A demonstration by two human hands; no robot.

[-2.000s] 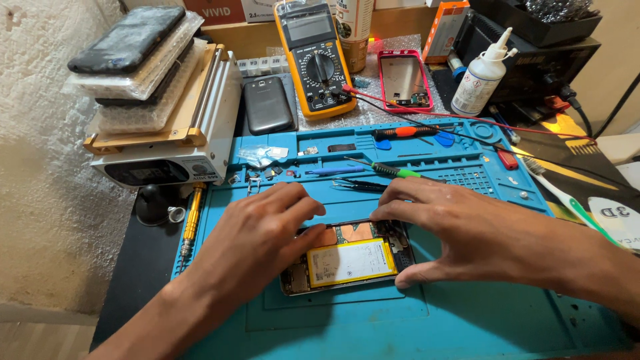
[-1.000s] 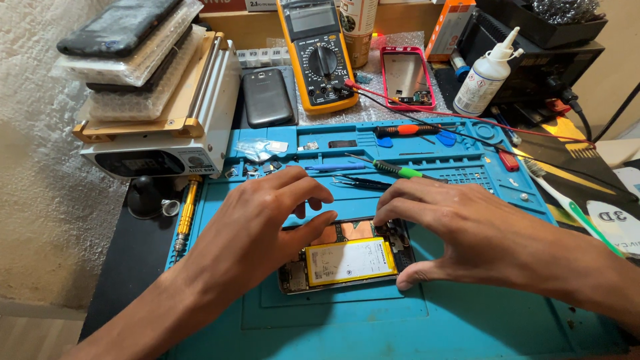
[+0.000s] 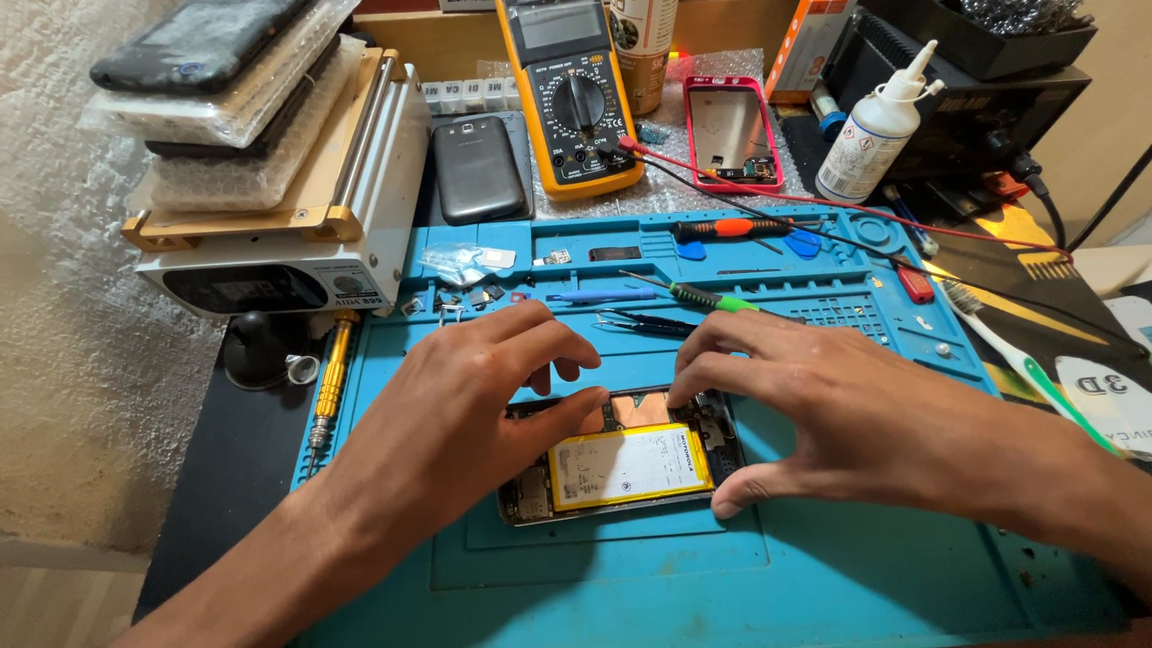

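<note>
An opened Motorola smartphone (image 3: 531, 499) lies on a blue silicone repair mat (image 3: 630, 585), its yellow-edged battery (image 3: 625, 466) and copper-coloured shielding (image 3: 641, 410) exposed. My left hand (image 3: 477, 387) is over the phone's upper left part, thumb by the copper area, fingers apart and curled in the air. At the right end, my right hand (image 3: 801, 405) has its thumb at the near corner and its fingers at the far edge, gripping the phone. Behind the phone lie black tweezers (image 3: 648, 324), a green-and-black screwdriver (image 3: 711, 297) and a blue pry tool (image 3: 603, 295).
A yellow multimeter (image 3: 576, 99), a black phone (image 3: 477, 171), a pink phone frame (image 3: 735, 135) and a white bottle (image 3: 873, 135) stand or lie behind the mat. Wrapped phones rest on a white machine (image 3: 360, 270) at left. A gold screwdriver (image 3: 333, 378) and a toothbrush (image 3: 1035, 369) flank the mat.
My left thumb and fingers have shifted slightly over the phone. My right hand stays at its right end, and the phone remains in about the same place.
</note>
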